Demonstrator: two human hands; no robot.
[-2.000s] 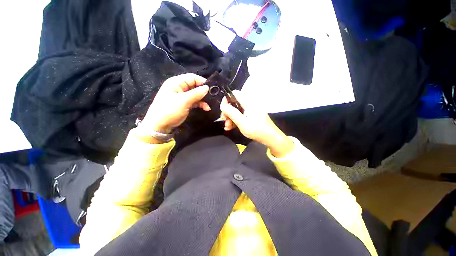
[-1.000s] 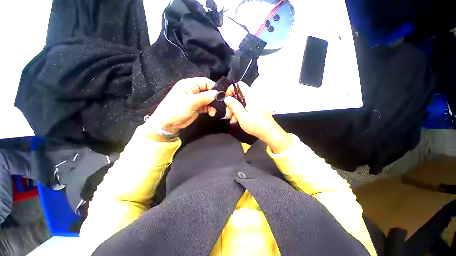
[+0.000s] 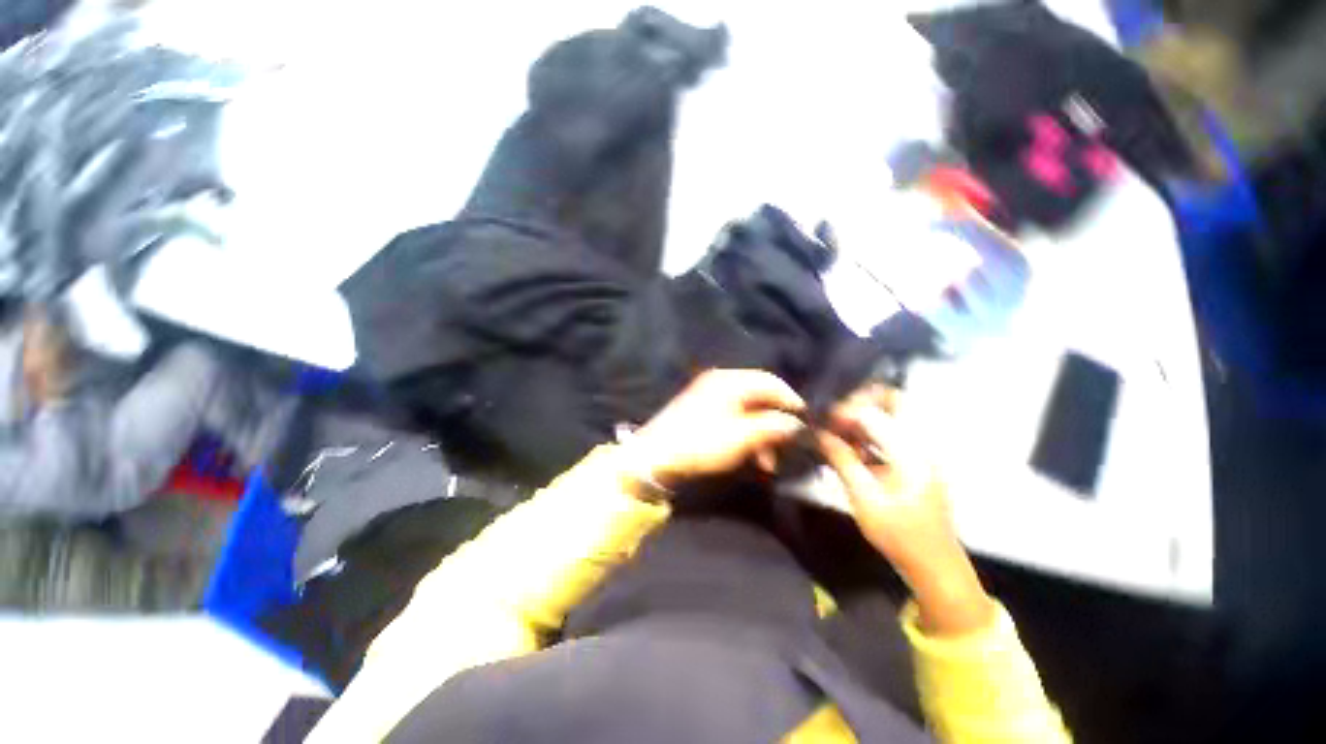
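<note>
The view is blurred. A black coat lies heaped on the white table and hangs over its front edge towards my lap. My left hand pinches the coat's narrow black edge between thumb and fingers. My right hand is close beside it, fingers bent at the same edge, with a small dark thing in its palm that looks like the thread snips. The small round fastener, a needle and the thread cannot be made out at my fingertips.
A pale blue dish stands behind my right hand, with a blurred red item beside it. A black phone lies at the right. Pink-ended dark things are behind. A person's grey sleeve and blue bin are at the left.
The view has swung left and up, so the table and my hands sit further right and lower, and more of the far table shows. The pale ring at my fingertips no longer shows.
</note>
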